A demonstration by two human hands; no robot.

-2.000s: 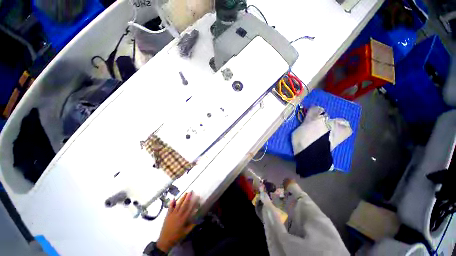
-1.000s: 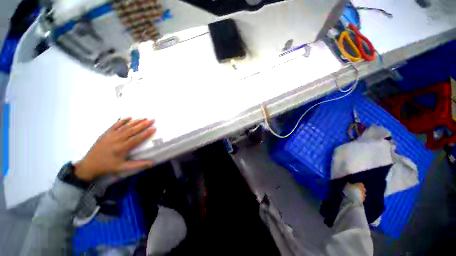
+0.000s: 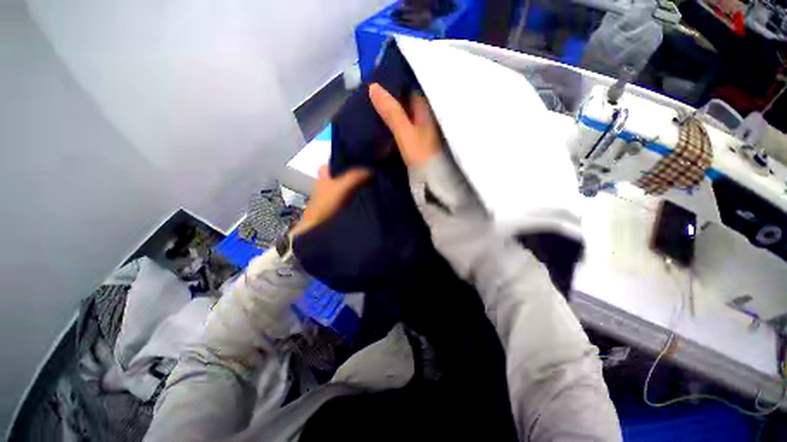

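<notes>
A navy cloth piece (image 3: 367, 233) with a large white panel (image 3: 509, 129) is held up in front of me, left of the sewing machine (image 3: 634, 129). My left hand (image 3: 330, 200) is on the navy cloth at its left side, with the fingers partly hidden by the fold. My right hand (image 3: 410, 129) grips the navy cloth beside the edge of the white panel, thumb and fingers spread over it. The white panel hangs out to the right over the table edge.
The white table (image 3: 621, 259) is at the right, with a smartphone (image 3: 674, 231) and plaid cloth (image 3: 682, 160) on the machine. Grey, white and checked pieces (image 3: 160, 319) lie heaped at the lower left beside a white wall. A blue crate (image 3: 371, 39) stands behind.
The view has swung left. The navy and white cloth has come up from the blue crate at the right into both hands. My left hand has left the table.
</notes>
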